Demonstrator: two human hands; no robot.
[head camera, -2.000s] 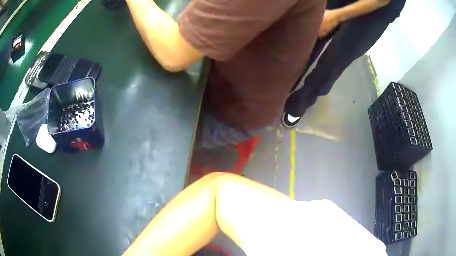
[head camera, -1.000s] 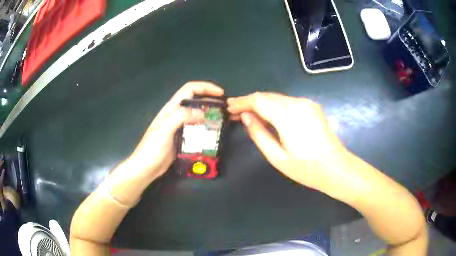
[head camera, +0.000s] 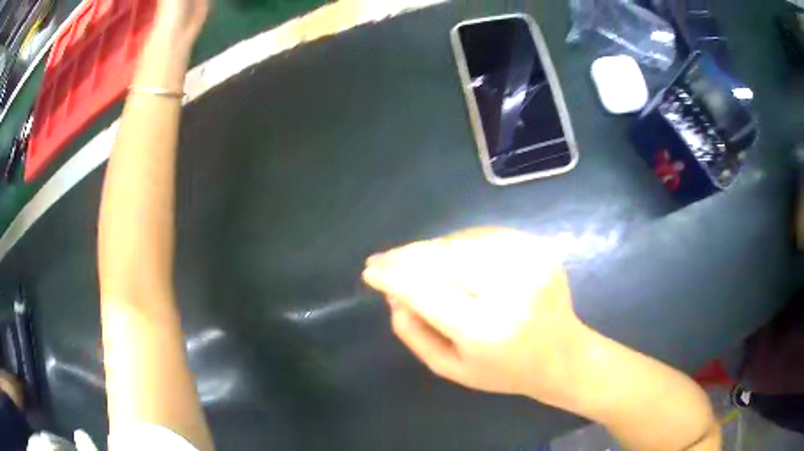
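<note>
My left hand (head camera: 179, 26) is stretched out to the top left, over the red tray (head camera: 88, 79) beyond the pale rail. It is cut off by the top edge, and whether it holds anything is hidden. My right hand (head camera: 485, 308) is above the middle of the dark bench, its thumb and fingertips close together. Whether something small is between them cannot be told. The handheld unit is not in view.
A smartphone (head camera: 518, 101) lies at the top centre. Right of it are a white earbud case (head camera: 620, 85), a clear bag (head camera: 630, 31) and a blue parts tin (head camera: 674, 163) with small shiny pieces. Part of a person shows at the right edge (head camera: 780, 352).
My left hand has moved from the bench middle up and left to the tray. The handheld unit is out of sight. My right hand is a little lower in the picture, apart from the left.
</note>
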